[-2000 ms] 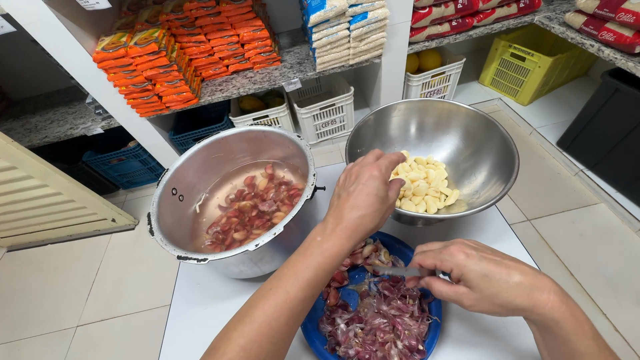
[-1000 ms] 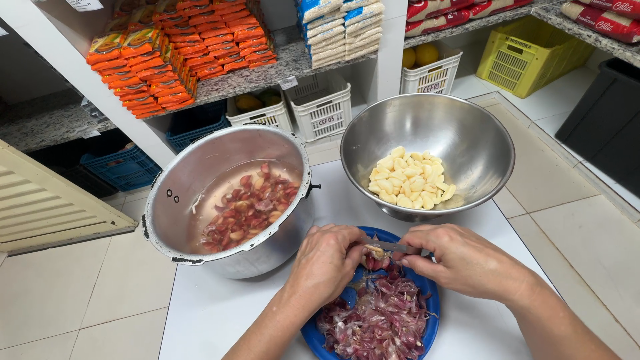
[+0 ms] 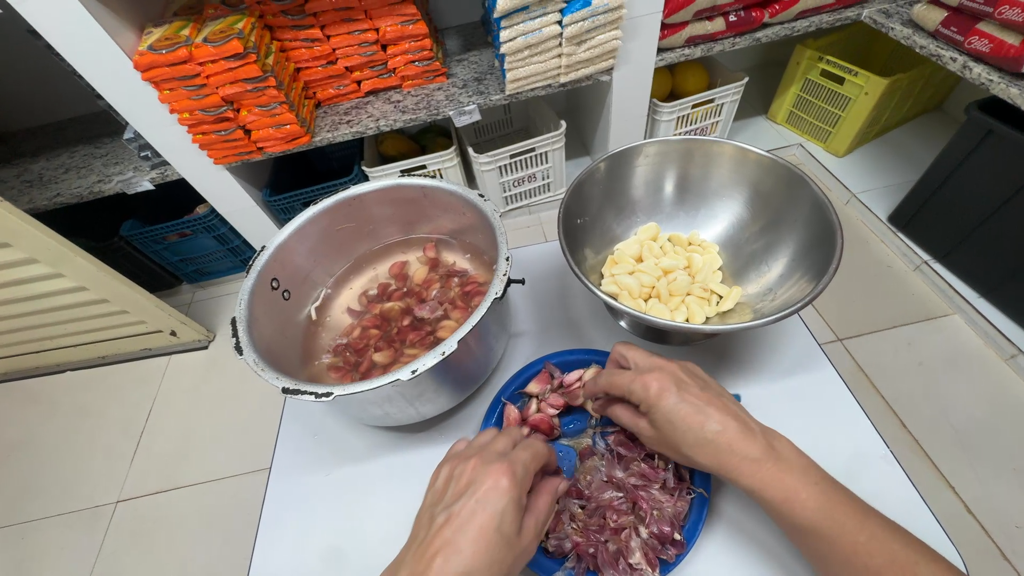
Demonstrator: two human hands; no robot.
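A blue plastic plate (image 3: 698, 512) holds unpeeled garlic cloves (image 3: 546, 400) at its far side and a heap of garlic skins (image 3: 624, 508) nearer me. My left hand (image 3: 492, 488) is at the plate's left edge, by the cloves; its fingertips are partly hidden. Over the plate's far right, my right hand (image 3: 672, 400) touches the cloves with bent fingers. A small blue tip pokes out beyond that hand; what it belongs to is hidden. Peeled cloves (image 3: 668, 274) lie in a steel bowl (image 3: 768, 200) behind. An aluminium pot (image 3: 424, 392) at left contains reddish unpeeled cloves (image 3: 400, 320) in water.
All of this stands on a white tabletop (image 3: 344, 488). Behind it, a granite shelf (image 3: 448, 88) carries orange packets (image 3: 232, 88) and bagged grain (image 3: 556, 40). White crates (image 3: 520, 164), a yellow crate (image 3: 848, 96) and a dark bin (image 3: 968, 200) sit below. A louvred door (image 3: 80, 296) is at left.
A second ago both hands were together over the plate with a knife and a clove; now they are apart, the left lower at the plate's edge. Two seconds ago the left hand was at the steel bowl.
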